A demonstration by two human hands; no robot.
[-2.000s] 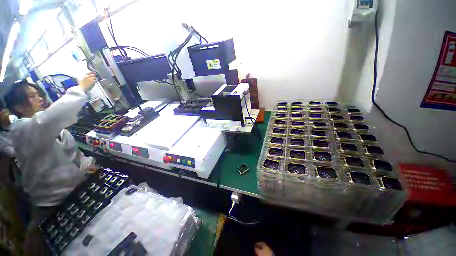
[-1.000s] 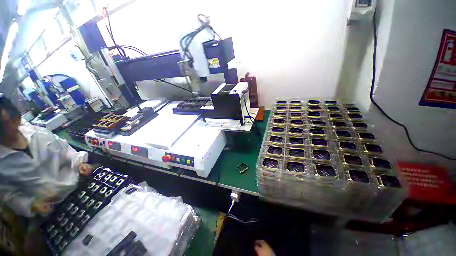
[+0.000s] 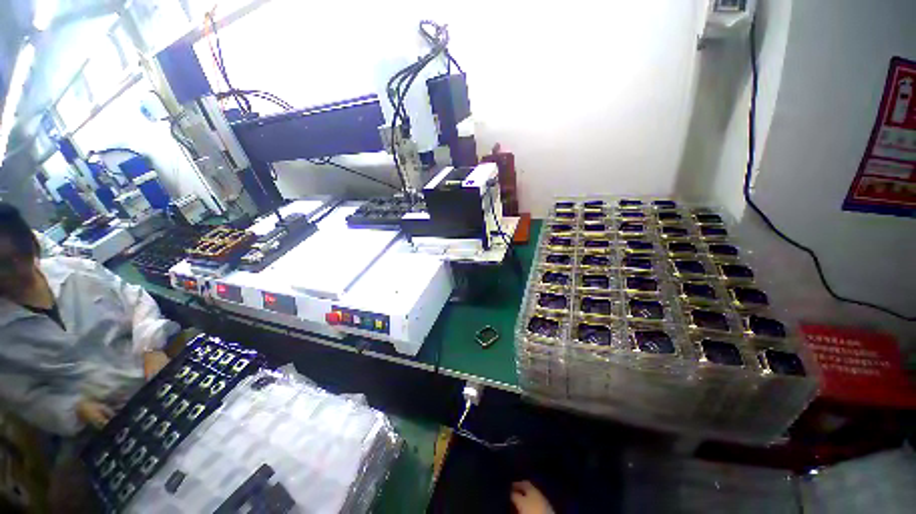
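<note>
A bit of a bare hand, seemingly my right hand (image 3: pixel 529 497), shows at the bottom edge over a dark area. It is cut off, so its grip is hidden. My left hand is out of the picture. Nearest in front, at the lower left, lies a white blister tray (image 3: pixel 311 437) on clear trays, with a black fixture (image 3: pixel 251 490) and a small black square module (image 3: pixel 174 481) on it. A single dark square frame (image 3: pixel 487 336) lies on the green mat. A tall stack of clear blister trays (image 3: pixel 653 402) with gold-edged dark squares stands at the right.
A white benchtop robot (image 3: pixel 397 311) with an overhead gantry (image 3: pixel 311 131) stands on the bench. A coworker (image 3: pixel 85 321) at the left has both hands at a large black tray (image 3: pixel 176 412). A white-plugged cable (image 3: pixel 471 396) hangs at the bench edge. A red box (image 3: pixel 854 366) is at the far right.
The coworker has lowered a raised arm and leaned in to the black tray. The robot's head has moved right along the gantry, and the gantry has come forward. My visible hand has hardly moved.
</note>
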